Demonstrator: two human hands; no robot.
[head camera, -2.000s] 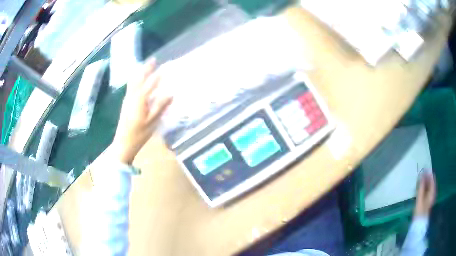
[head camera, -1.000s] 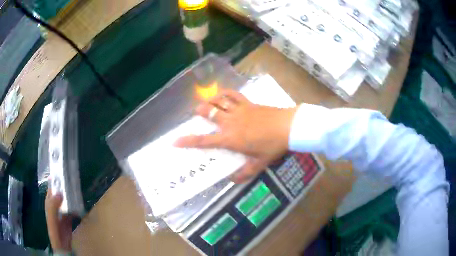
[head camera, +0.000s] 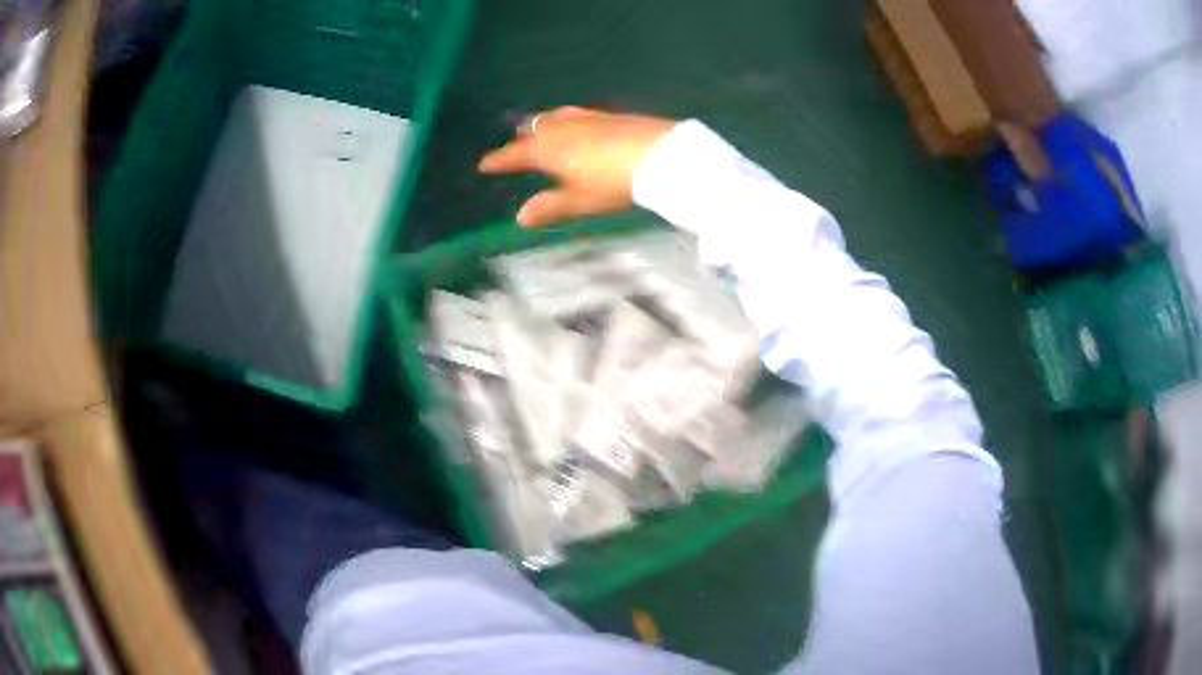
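Note:
My right hand (head camera: 573, 165) is empty with its fingers apart, over the far rim of a green plastic crate (head camera: 659, 560). The crate holds a jumbled heap of white boxed units (head camera: 620, 382), some with shiny film; they are blurred. My left hand is not in view. Part of the digital scale (head camera: 40, 580), with a green display and red keys, shows at the lower left edge.
A second green crate (head camera: 349, 330) with a white board (head camera: 297, 224) stands between the bench edge (head camera: 112, 528) and the box crate. At the right are a brown cardboard box (head camera: 969, 73), a blue bin (head camera: 1068, 198) and a green container (head camera: 1114, 330) on the green floor.
The view has swung right and down from the scale to the crates. My right hand has left the white boxes on the scale. My left hand, earlier at a box, is out of the picture.

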